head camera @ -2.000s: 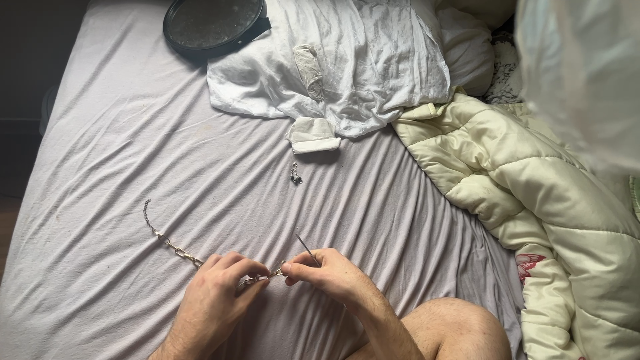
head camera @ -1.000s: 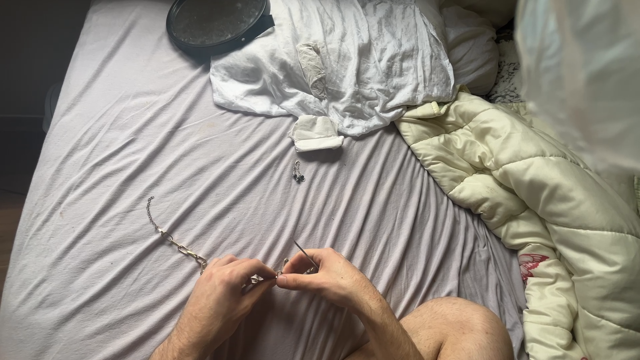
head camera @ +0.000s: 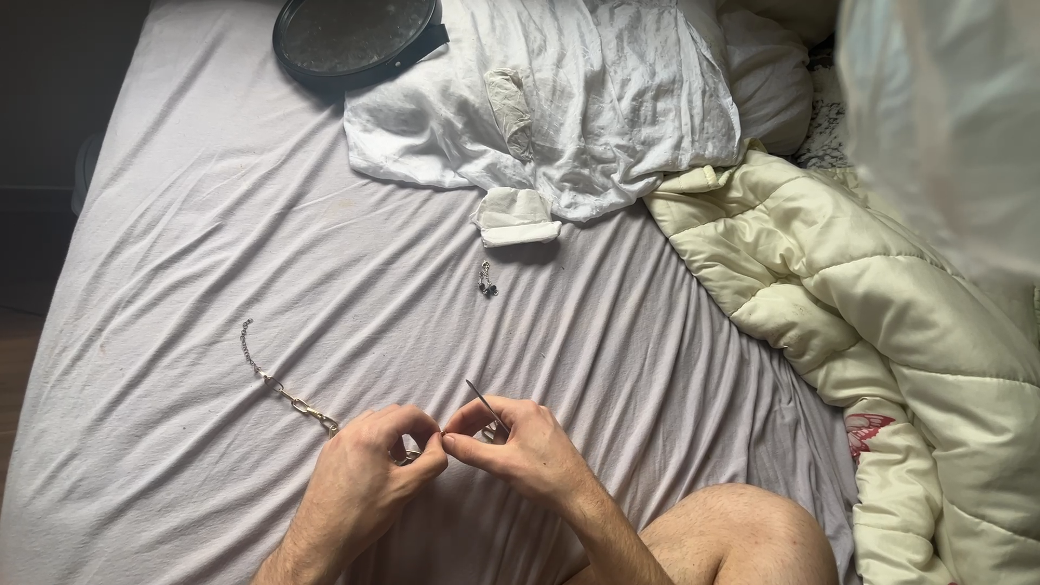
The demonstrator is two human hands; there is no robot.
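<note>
A chain with large metal links [head camera: 301,406] runs from a fine extender chain at its upper left end down under my left hand [head camera: 375,455]. My left thumb and index finger pinch part of it, and more links show inside the curl of the fingers. My right hand [head camera: 520,443] meets the left fingertip to fingertip, also pinching at the chain; the exact piece between the fingertips is too small to tell. A thin pointed metal tool [head camera: 486,404] sticks up out of my right hand. Beyond the hands, small jewellery pieces with dark beads [head camera: 487,280] lie on the sheet.
A wrinkled light sheet [head camera: 179,341] covers the bed. Farther back lie a small white cloth pouch [head camera: 516,218], a white cloth [head camera: 617,97] and a round dark-rimmed mirror [head camera: 353,36]. A pale yellow quilt [head camera: 918,325] lies at the right, a bent knee [head camera: 739,528] at the lower right.
The fingertips of both hands have come together, where two seconds ago a stretch of chain showed between them. The tool stays in my right hand.
</note>
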